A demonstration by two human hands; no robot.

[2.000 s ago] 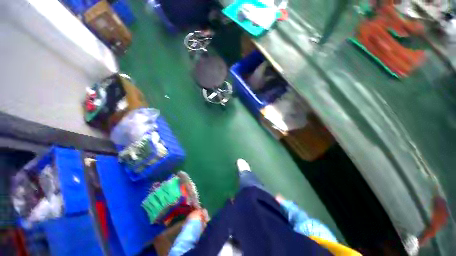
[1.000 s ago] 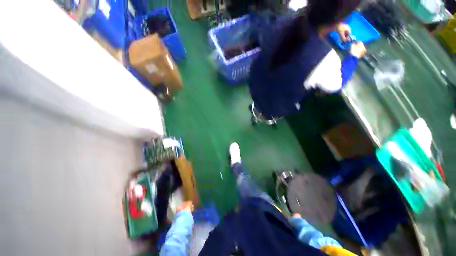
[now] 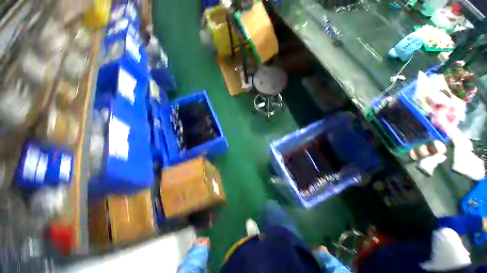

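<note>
My left hand (image 3: pixel 201 244) is at the bottom edge, small and blurred, beside a white surface, below a light blue sleeve cuff; whether it holds anything cannot be told. My right hand (image 3: pixel 322 250) is also small and blurred at the bottom edge, mostly cut off, with a light blue sleeve. Nearest in front stand a blue crate (image 3: pixel 311 196) with dark contents on the right, and a brown cardboard box (image 3: pixel 191 186) on the left. A second blue crate (image 3: pixel 218 143) with dark contents stands behind the box.
Shelves with blue bins (image 3: pixel 125 154) line the left. A long green workbench (image 3: pixel 342 69) with trays runs along the right. A round stool (image 3: pixel 269 80) and a yellow crate (image 3: pixel 218 21) are farther ahead. Another person's dark clothing (image 3: pixel 392 261) is at bottom right. Green floor (image 3: pixel 243 176) runs between.
The view has moved forward along the aisle. The other person has passed from upper right to bottom right. The blue crates and shelves are now nearer. Both hands stay low in the picture.
</note>
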